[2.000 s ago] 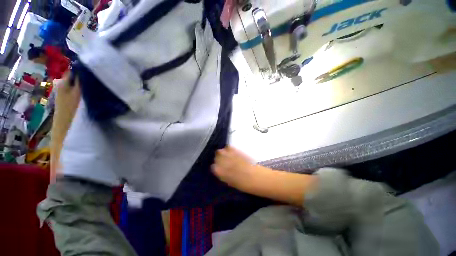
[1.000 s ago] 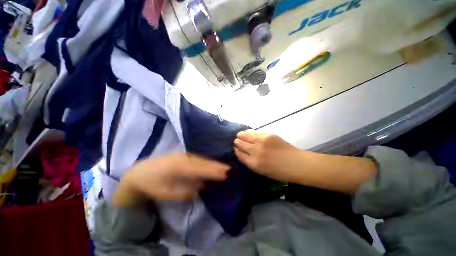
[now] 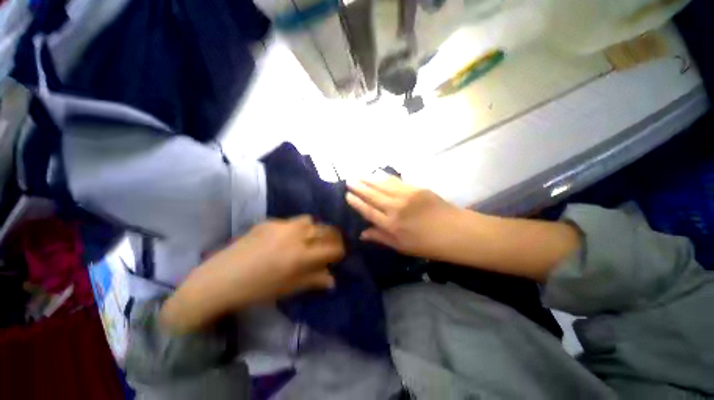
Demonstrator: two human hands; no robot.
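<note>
A navy fabric panel hangs from the table's front edge over my lap, its upper end on the white table below the needle area. A light-grey panel joins it on the left. My left hand grips the navy cloth with bent fingers, slightly blurred. My right hand lies on the navy cloth's upper right edge, fingers together and pressing on it; whether it pinches the cloth is hidden. The sewing machine's needle area is above both hands, blurred and washed out by glare.
Yellow-and-green snips and a tan patch are on the machine bed. A grey strip runs along the table's front edge. More navy cloth is heaped at upper left. Dark red cloth is at lower left.
The garment has swung down and left from its raised position. My left hand has come from the far left to the navy cloth beside my right hand. The view has shifted, placing the machine higher.
</note>
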